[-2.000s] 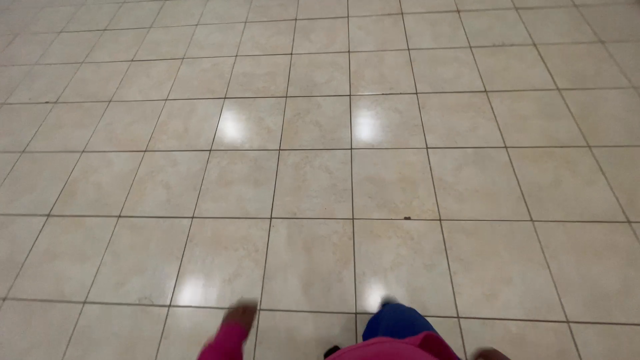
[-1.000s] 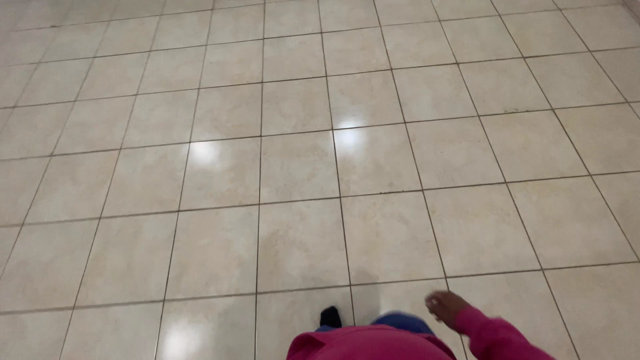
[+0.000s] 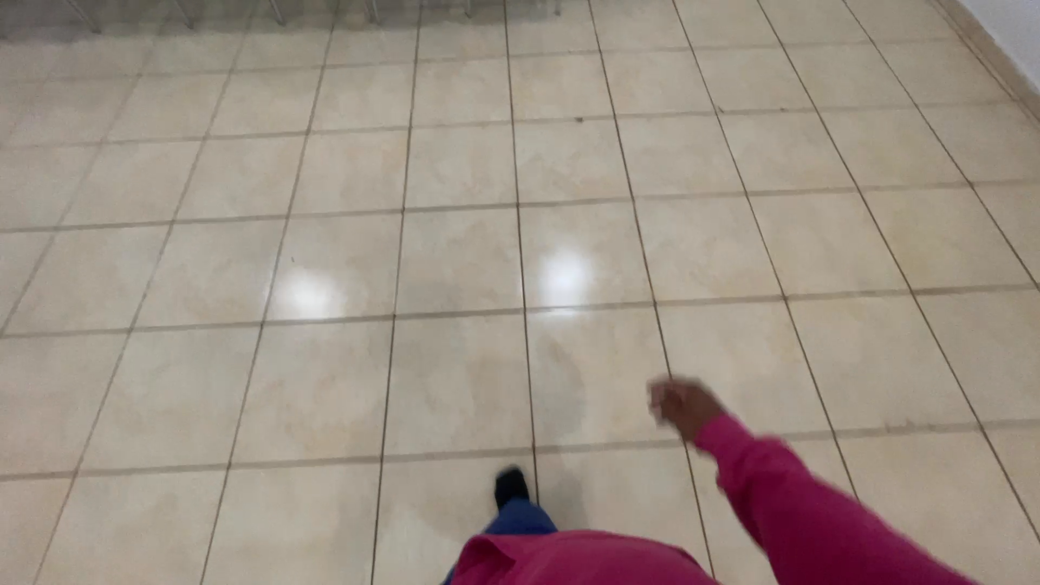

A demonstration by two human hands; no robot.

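Observation:
My right hand (image 3: 684, 406), in a pink sleeve (image 3: 812, 504), swings in front of my body at the lower right. It is blurred, with the fingers looking curled, and whether they are fully closed is unclear. Nothing is seen in it, and the tiled floor (image 3: 455, 382) lies below. My left hand is out of view. At the bottom, the pink top (image 3: 585, 561), a blue trouser leg (image 3: 520, 518) and one black shoe (image 3: 511, 485) show.
Beige glossy tiles with dark joints spread ahead, with bright light reflections. Several thin metal legs (image 3: 276, 12) stand along the far left edge. A white wall (image 3: 1003, 32) with a beige skirting strip (image 3: 975, 49) rises at the top right.
The view has advanced over the floor; metal legs and a wall now show. My left hand, seen two seconds ago at lower left, is out of view. My right arm now reaches further into view.

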